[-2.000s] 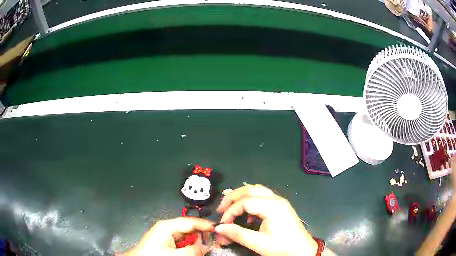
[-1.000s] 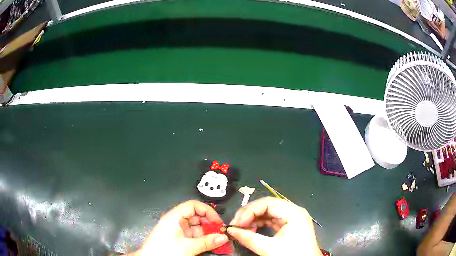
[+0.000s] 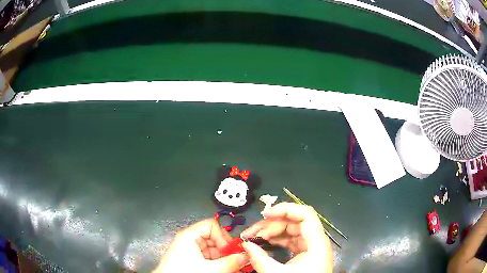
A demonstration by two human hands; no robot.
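Observation:
My left hand (image 3: 200, 250) holds a small glossy red part (image 3: 234, 247) between thumb and fingers at the bottom middle. My right hand (image 3: 293, 240) meets it from the right, its fingertips touching the part's upper right edge; a dark thing shows under its fingers, too blurred to name. The fingers hide much of the red part. The mouse-head piece (image 3: 232, 192) lies face up just beyond my hands, with its red-and-black ring (image 3: 226, 219) below the face. Yellow-green tweezers (image 3: 319, 214) lie right of my right hand. A cream-white tape scrap (image 3: 268, 200) lies between them and the mouse head.
A white fan (image 3: 418, 152) stands at right, beside a phone (image 3: 360, 162) under a white strip (image 3: 376, 149). Loose red parts (image 3: 433, 222), scraps (image 3: 441, 196) and a parts tray (image 3: 477, 178) lie at far right. Another person's arm (image 3: 470, 248) shows at the lower right edge.
The view has shifted, so bench things sit farther right. The tweezers, unseen in the first frame, now show more fully beside my right hand. The red part remains between my hands.

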